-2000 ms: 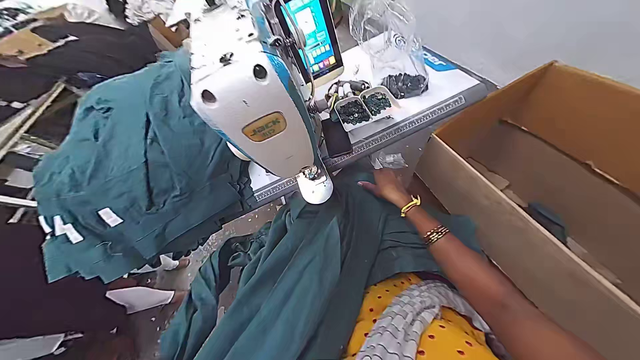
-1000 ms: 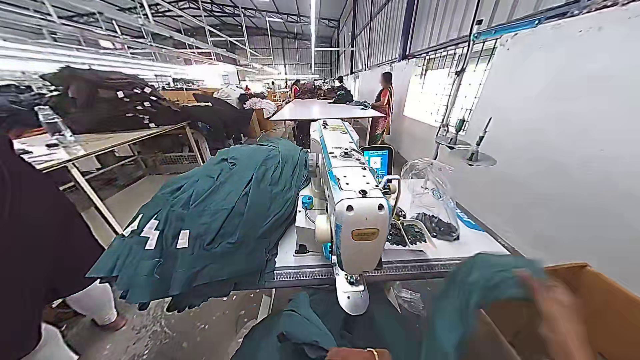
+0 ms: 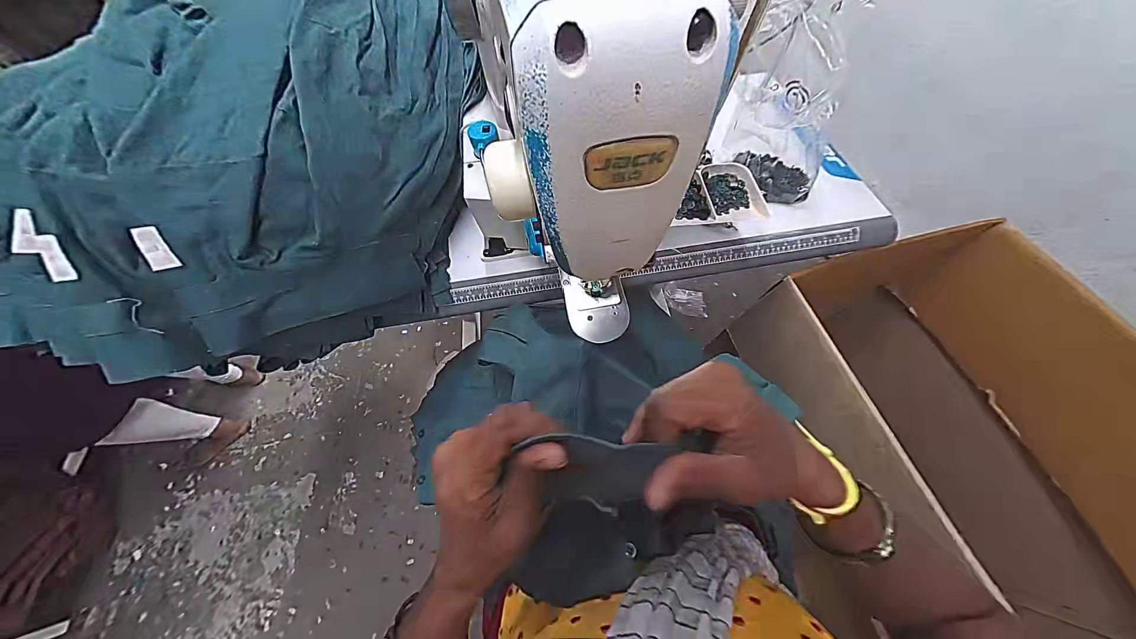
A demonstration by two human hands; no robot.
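A dark teal garment [image 3: 577, 377] lies over the lap, below the head of a white Jack sewing machine [image 3: 612, 106]. Both hands pinch one edge band of it between thumb and fingers. My left hand [image 3: 488, 488] grips the band's left end, and my right hand [image 3: 728, 435], with a yellow bangle on its wrist, holds the right part. A stretch of the band [image 3: 603, 470] spans between them. A button shows on the cloth just under the band. The hands are slightly blurred.
A pile of teal garments [image 3: 222, 177] hangs over the table edge at left. Small trays of dark buttons [image 3: 728, 191] and a clear plastic bag [image 3: 790, 142] lie right of the machine. A cardboard box [image 3: 941, 373] stands at right. Another person's foot [image 3: 222, 435] shows at left.
The view has tilted down from the room. My right hand, which held teal cloth over by the box, has come to the lap and now grips the garment along with my left hand.
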